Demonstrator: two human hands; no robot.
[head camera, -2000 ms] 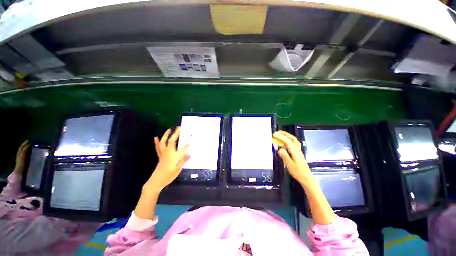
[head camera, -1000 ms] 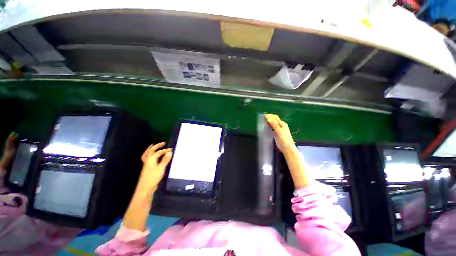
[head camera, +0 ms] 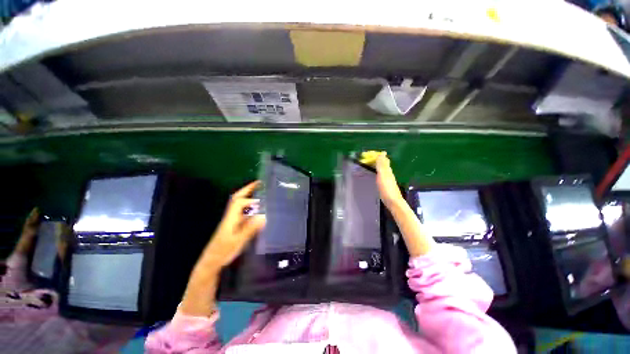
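Observation:
Two tablets lie side by side in a black tray in front of me, both tilted and blurred along their left edges. The left tablet has a dim grey screen with a small white mark at its bottom. The right tablet looks alike. My left hand holds the left tablet's left edge, fingers bent. My right hand, with yellow finger cots, holds the right tablet at its top right corner. Its fingertips are partly blurred.
A tray with two lit tablets stands at left; more trays with tablets stand at right. A long white shelf with taped papers spans the far side. Another person's hand is at far left.
The left tablet has gone from a bright white, flat screen to dim and tilted. The right tablet, nearly edge-on a second ago, now shows its face. My left hand has moved onto the left tablet's edge.

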